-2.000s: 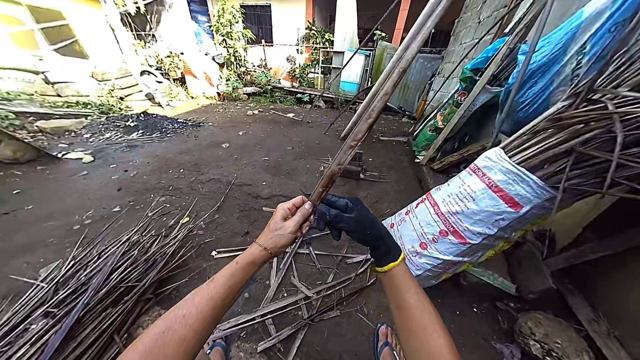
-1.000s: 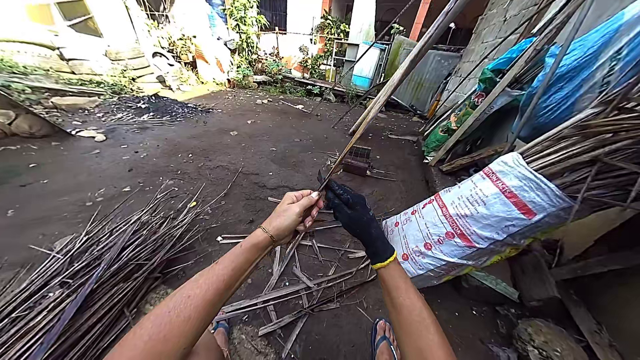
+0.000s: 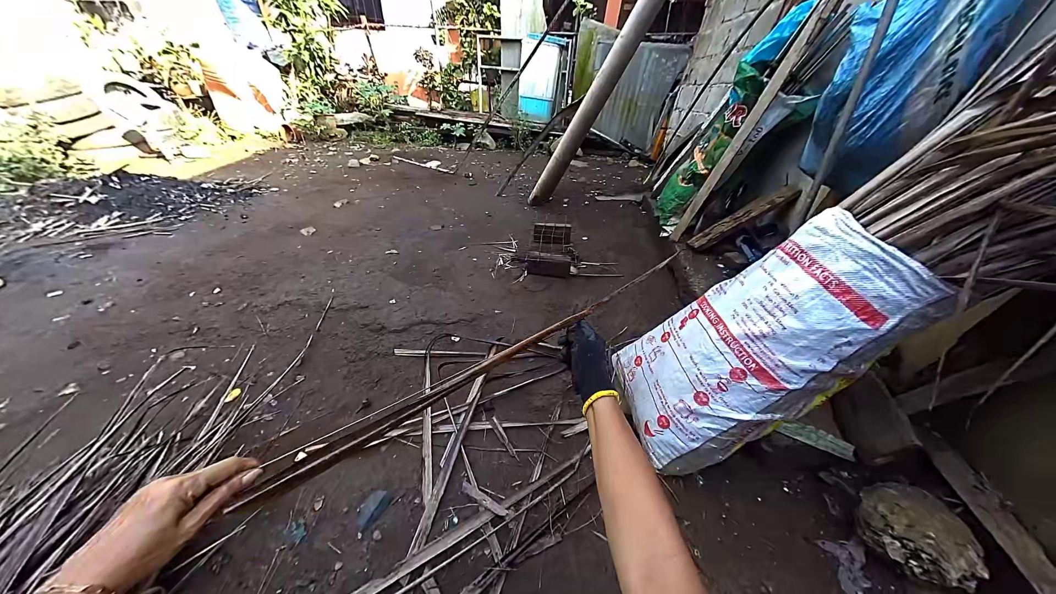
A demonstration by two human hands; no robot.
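A long, thin, brown dried palm strip [image 3: 462,375] slants from lower left to upper right. At its lower left end is my bare left hand [image 3: 177,511], its thumb and fingers closed on the strip. My right hand [image 3: 584,355], in a black glove with a yellow cuff, is curled against the strip's farther part; its fingertips and anything inside them are hidden. Dry strips [image 3: 450,462] lie crossed on the soil below and between the hands. A heap of thin, dry ribs [image 3: 107,462] lies at the left, beyond my left hand.
A white printed woven sack [image 3: 742,346] leans right of my gloved hand, beside bundled dried fronds [image 3: 982,173]. A slanted pole [image 3: 594,99] stands farther ahead, near a small rusty metal object [image 3: 550,252]. A stone [image 3: 920,532] lies at lower right; dark ash [image 3: 115,198] lies far left.
My hands were close together on a strip pointing upward. My left hand has moved down and left, away from my gloved hand, and the strip now slants low between them.
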